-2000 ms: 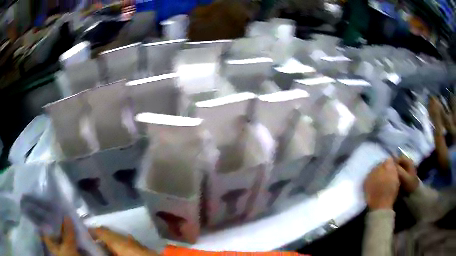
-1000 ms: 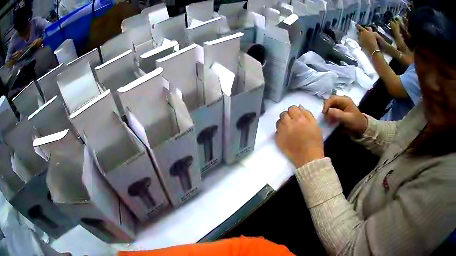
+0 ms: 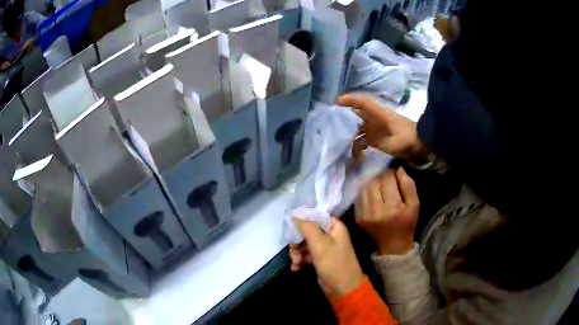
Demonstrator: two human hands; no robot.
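My right hand (image 3: 327,251), in an orange sleeve, grips the lower end of a milky translucent protective sleeve (image 3: 320,159), thumb on top. The sleeve hangs over the bench edge, right of the nearest boxes. Its contents cannot be made out. Another person's upper hand (image 3: 384,127) is at its top end, and that person's lower hand (image 3: 388,206) is beside it on the right, partly blurred. My left hand is not in view.
Rows of open retail boxes (image 3: 206,197) with raised flaps stand left and centre on the white bench (image 3: 235,257). Whitish bundles (image 3: 381,66) lie behind the hands. A dark shape and the neighbour's beige sleeve (image 3: 412,276) fill the right.
My right hand has come into view holding the sleeve. The neighbour's upper hand has moved up and left onto it. A dark shape now covers the upper right. The boxes appear shifted left.
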